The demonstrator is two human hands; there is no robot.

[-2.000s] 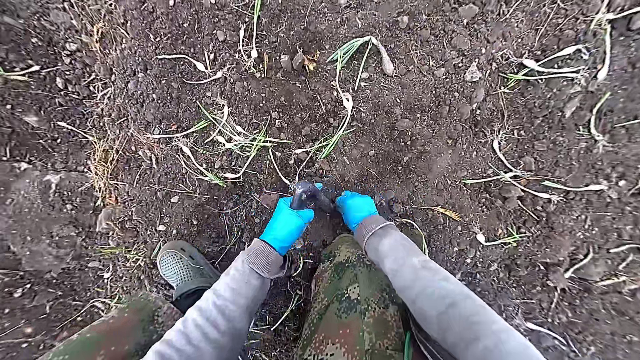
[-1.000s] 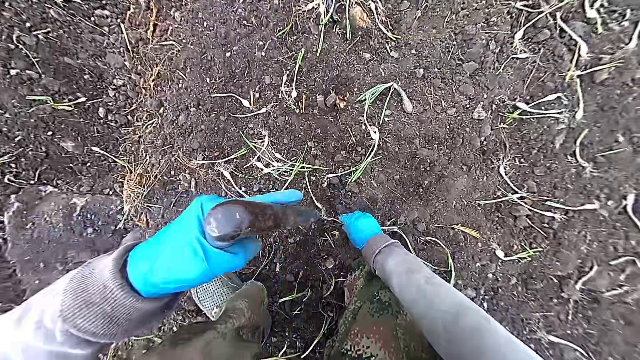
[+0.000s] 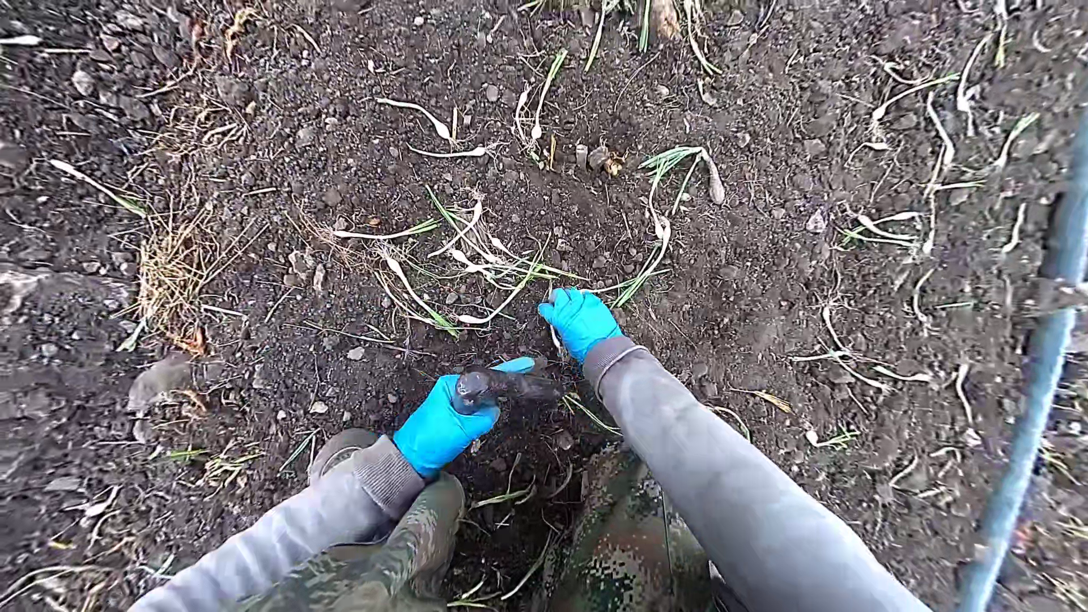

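My left hand (image 3: 446,422), in a blue glove, grips a dark, soil-covered hand tool (image 3: 501,387) with a rounded knob at its top; its far end reaches right over dug soil. Above and to the right, my right hand (image 3: 581,323), also gloved in blue, has its fingers curled on a thin pale stem, partly hidden under them. Just left of it lies a loose bunch of bulbed seedlings (image 3: 476,255) with white bulbs and green leaves. Another bulbed plant (image 3: 663,229) with green leaves lies beyond my right hand.
Scattered seedlings (image 3: 884,225) lie over the soil on the right. A bluish pipe or pole (image 3: 1033,408) runs along the right edge. Dry straw (image 3: 174,276) and a stone (image 3: 160,382) are at the left. My camouflage trouser legs (image 3: 629,527) and a shoe (image 3: 344,446) are below.
My left hand with the tool was raised close to the camera one second ago and is now lower, near the soil. The bluish pole has come into view at the right.
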